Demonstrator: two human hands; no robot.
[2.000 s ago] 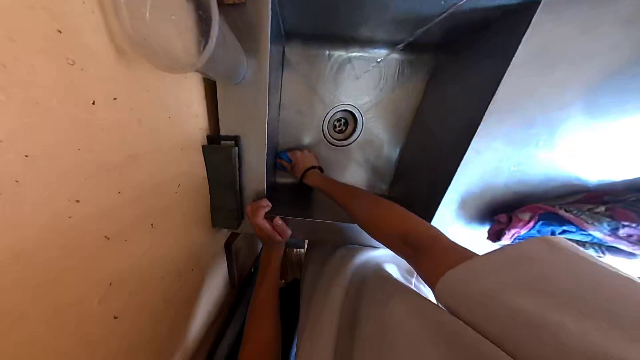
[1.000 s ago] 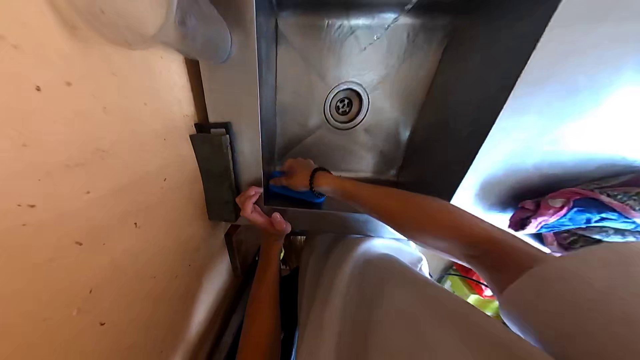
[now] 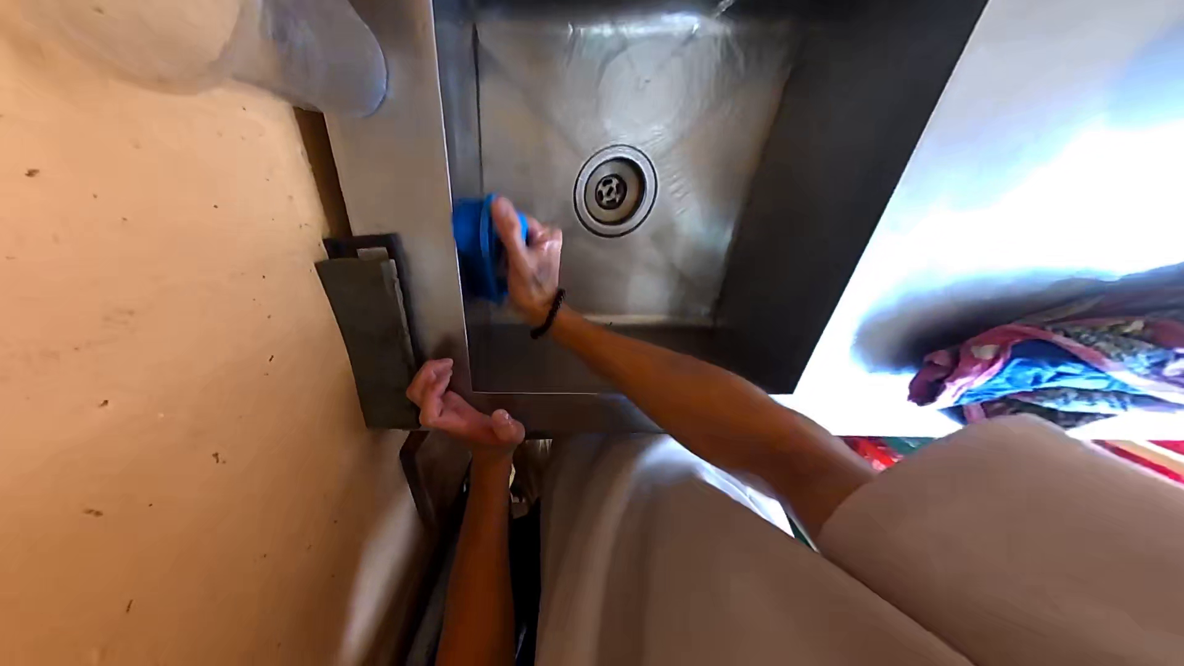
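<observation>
Inside the stainless steel sink (image 3: 684,102), my right hand (image 3: 532,259), with a dark bead bracelet at the wrist, holds a blue scrubbing brush or pad (image 3: 479,248) against the left side wall. Its exact kind is hard to tell because the hand covers part of it. The round drain (image 3: 610,191) lies just right of that hand. My left hand (image 3: 462,407) rests at the sink's near left corner, palm up with fingers curled, and nothing shows in it.
Left of the sink, a grey-green rectangular block (image 3: 370,342) stands against the speckled wall. A clear plastic container (image 3: 305,55) is at the upper left. Colourful crumpled cloths (image 3: 1054,370) lie on the steel counter (image 3: 980,213) at the right.
My right hand, with the blue thing, has moved from the sink's near left corner up along its left wall. The left hand stays by the near corner.
</observation>
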